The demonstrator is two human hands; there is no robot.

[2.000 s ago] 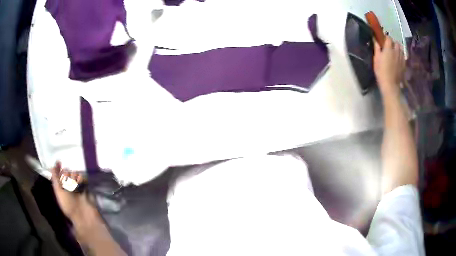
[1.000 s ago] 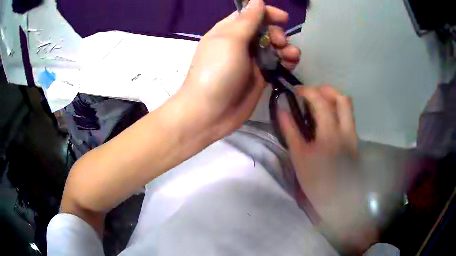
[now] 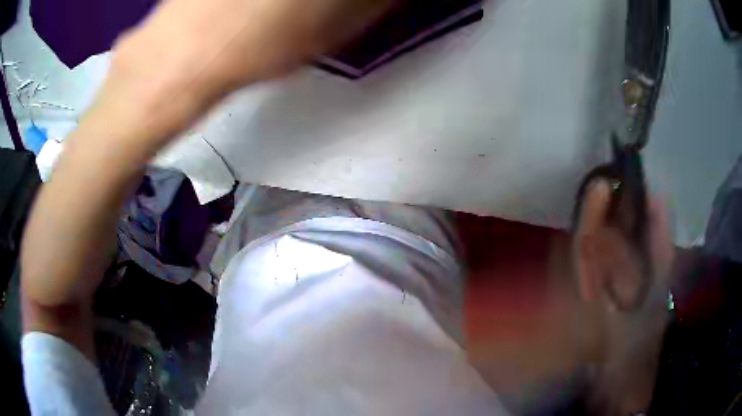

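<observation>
My right hand [image 3: 622, 260], blurred, has its fingers in the black loop handles of the fabric shears [image 3: 639, 89] at the right. The blades point away from me over the white table. My left forearm reaches up across the table, and my left hand is cut off by the top edge. A purple fabric piece [image 3: 390, 41] lies near the top centre, partly hidden by that arm. Its angled end has a thin pale line along the edge.
The white table [image 3: 390, 146] ends just in front of my body. Another purple piece [image 3: 77, 28] lies at the upper left. Thread ends [image 3: 32, 93] and a blue scrap [image 3: 35, 136] lie at the left. Crumpled fabric [image 3: 167, 219] is below the table edge.
Both hands were together at the shears; now the shears are at the right in my right hand alone, and my left arm has moved up. The iron that my right hand held earlier is no longer there.
</observation>
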